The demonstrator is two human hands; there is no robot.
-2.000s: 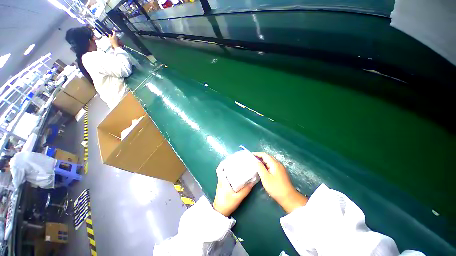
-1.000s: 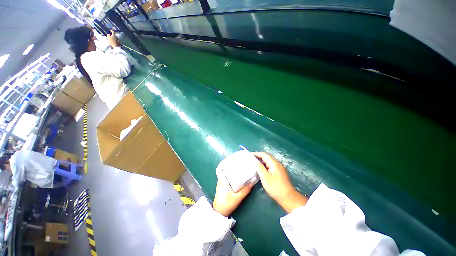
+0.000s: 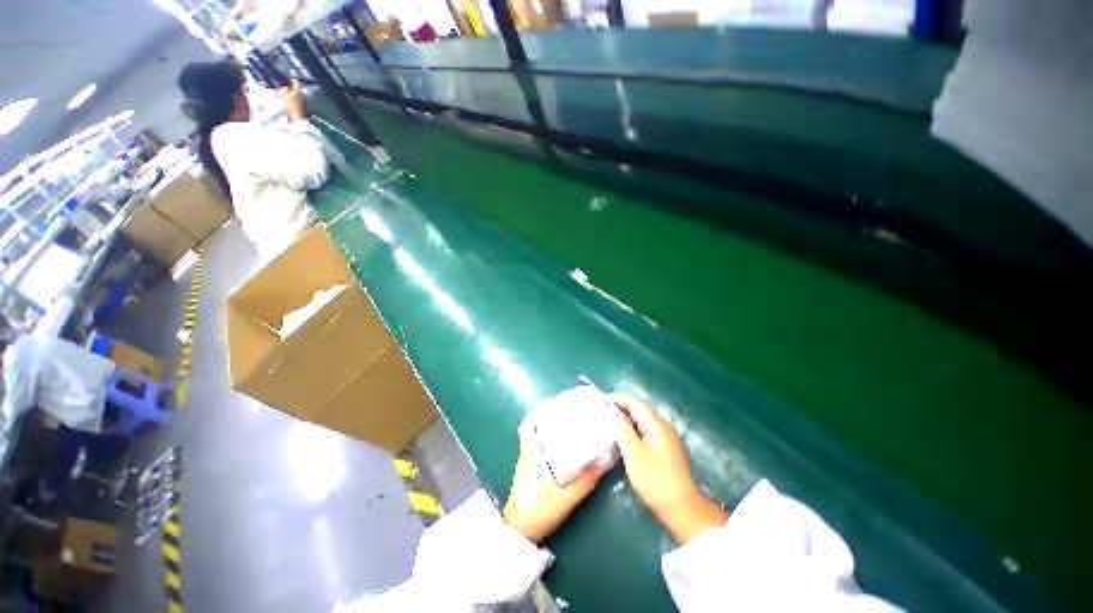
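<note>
A short, thick white roll (image 3: 573, 434) is held between my two hands above the green bench surface (image 3: 479, 347). My left hand (image 3: 542, 493) grips it from below and the left side; most of its fingers are hidden behind the roll. My right hand (image 3: 657, 465) lies against the roll's right side with its fingers curled at the upper right edge. No loose band is clearly seen coming off the roll. White sleeves cover both wrists.
An open cardboard box (image 3: 348, 371) stands left of the bench. A person in white (image 3: 270, 162) is farther along it. A green belt (image 3: 767, 323) runs beyond the bench. A grey-white sheet (image 3: 1031, 108) hangs upper right. Blue stool (image 3: 134, 398) at left.
The view has tilted and shifted slightly, so the roll and hands sit a little lower in the picture. Small marks on the green belt have moved along it. The grip looks the same.
</note>
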